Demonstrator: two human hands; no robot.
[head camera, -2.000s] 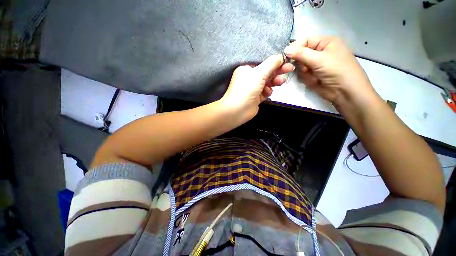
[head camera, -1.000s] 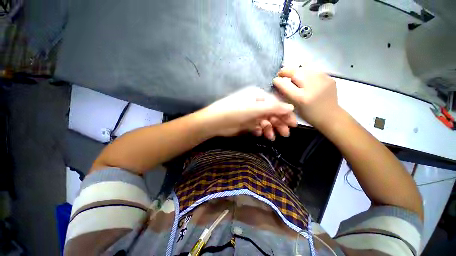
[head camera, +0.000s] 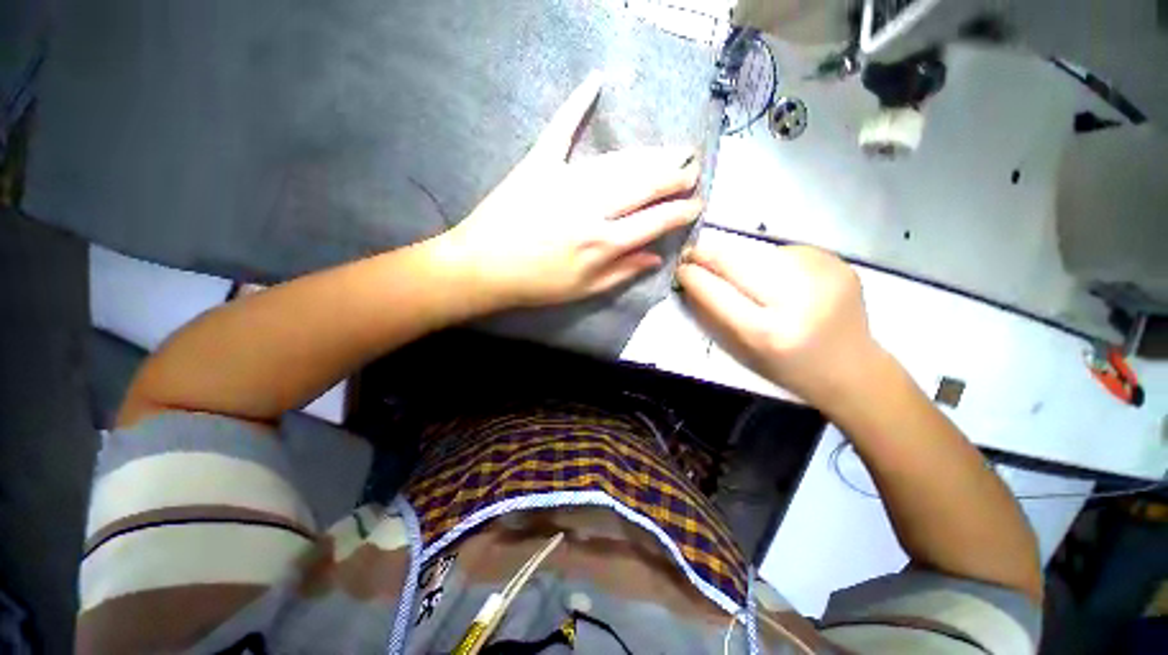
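Note:
The grey garment panel (head camera: 320, 115) lies over the table and machine bed, spreading left. Its right edge runs up to the presser foot (head camera: 725, 79) beside the round slide plate (head camera: 753, 79). My left hand (head camera: 576, 224) lies on the panel with fingers spread, fingertips near the right edge. My right hand (head camera: 775, 307) is at that same edge, lower down, with thumb and fingertips closed on it. Its other fingers are curled under and hidden.
A round metal disc with holes (head camera: 788, 118) and a white ribbed part (head camera: 892, 132) are right of the foot. The machine head (head camera: 1076, 58) is upper right. Red-handled snips (head camera: 1117, 375) lie far right. A checked apron (head camera: 564, 480) covers the lap.
My left hand has gone from bunched near the table's front edge to spread on the panel. My right hand has moved left and down along the edge. The panel's lower corner now shows.

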